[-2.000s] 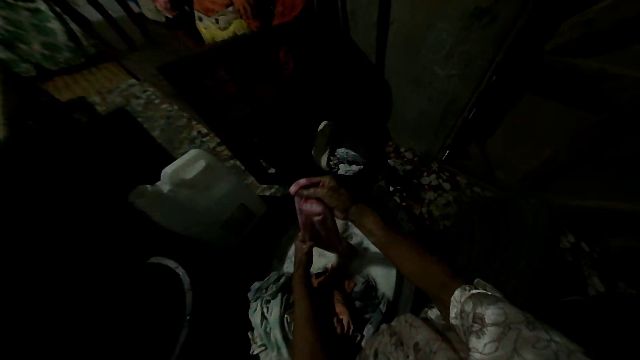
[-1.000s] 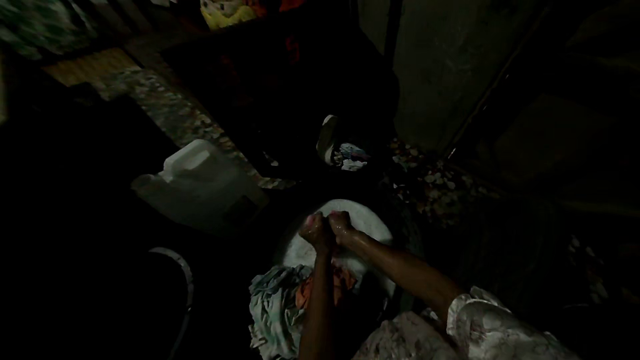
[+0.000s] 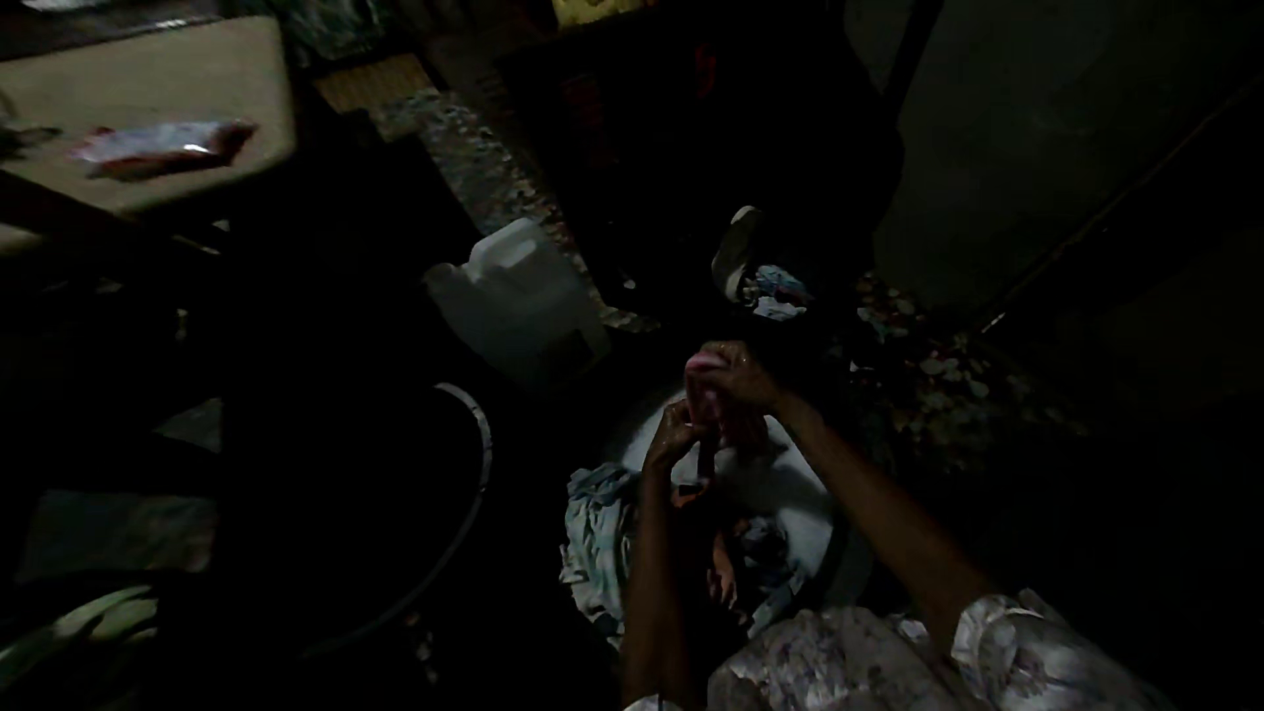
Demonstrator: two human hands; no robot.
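Observation:
A wet-looking pink cloth (image 3: 707,393) is stretched between my hands over a round basin of whitish, sudsy water (image 3: 802,494). My right hand (image 3: 741,377) grips its upper end, while my left hand (image 3: 675,434) holds it lower down on the left side. Under my left forearm, a pale green and white cloth (image 3: 597,543) hangs over the basin's near left edge. Beside it lie an orange cloth (image 3: 724,568) and darker cloths (image 3: 765,543), partly in shadow.
A translucent white plastic jerrycan (image 3: 528,306) stands beyond the basin to the left. The curved rim of a dark round tub (image 3: 484,444) shows at left. A plastic chair (image 3: 222,84) holds a shiny packet (image 3: 163,148). Crumpled litter (image 3: 780,291) lies ahead, near a wall (image 3: 987,148).
One second ago my fists were close together low over the basin; now they are apart, with the pink cloth visible between them. The view has swung left, bringing the chair in.

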